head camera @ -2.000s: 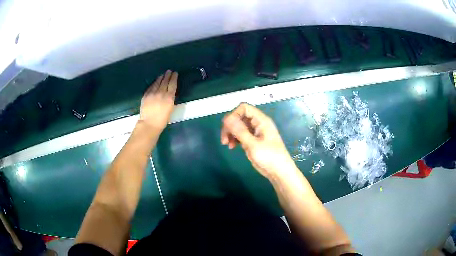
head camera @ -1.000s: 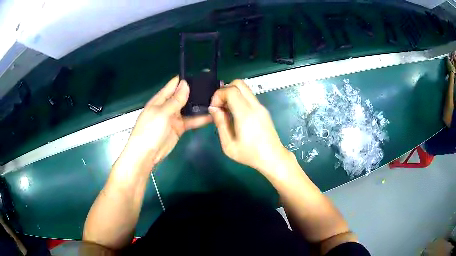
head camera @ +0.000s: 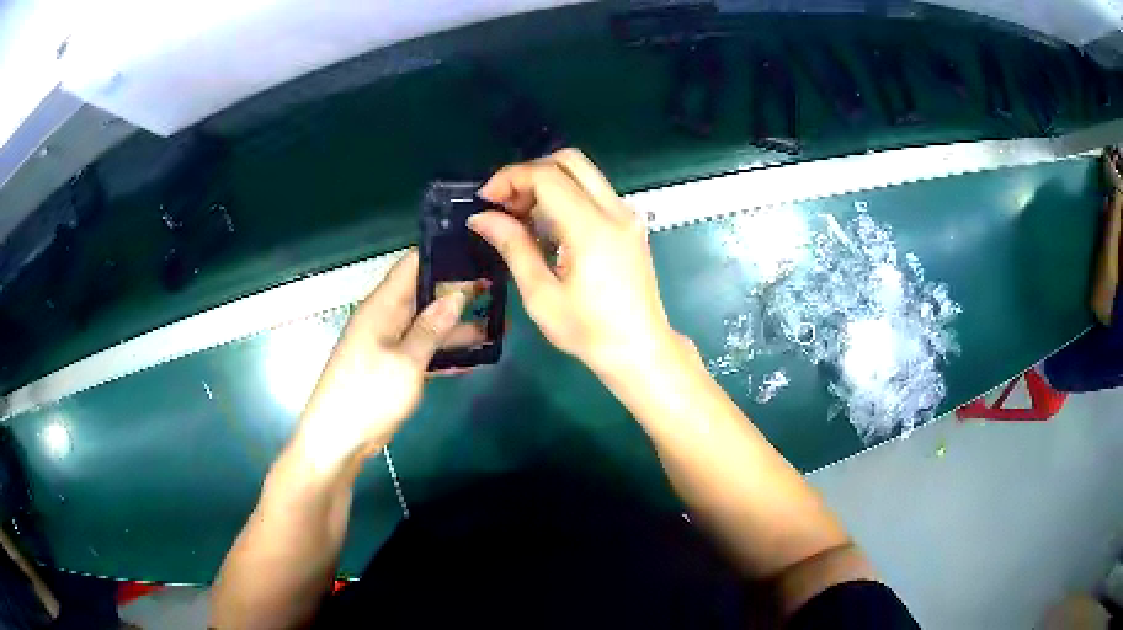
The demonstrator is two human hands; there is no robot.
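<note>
My left hand (head camera: pixel 394 351) holds a black plastic housing (head camera: pixel 462 261) upright in front of me, over the metal rail. Its solid panel is at the top and its open window at the lower end, with my left fingers showing through the window. My right hand (head camera: pixel 573 252) is at the housing's upper right corner, with thumb and forefinger nearly together. A thin bright line shows beside these fingertips; I cannot tell whether it is film or the housing's edge.
A whitish film scrap pile (head camera: pixel 872 332) lies on the green bench (head camera: pixel 591 449) at right. Black housings lie on the dark green conveyor belt (head camera: pixel 333 185) beyond the metal edge rail (head camera: pixel 739 191). A white cover (head camera: pixel 246 49) spans the upper left. A red stool (head camera: pixel 1016 396) and a person's arm (head camera: pixel 1108 265) are at right.
My left hand has picked up a housing and drawn it nearer; its window end now points down instead of up. My right hand has moved from its lower end to its upper corner.
</note>
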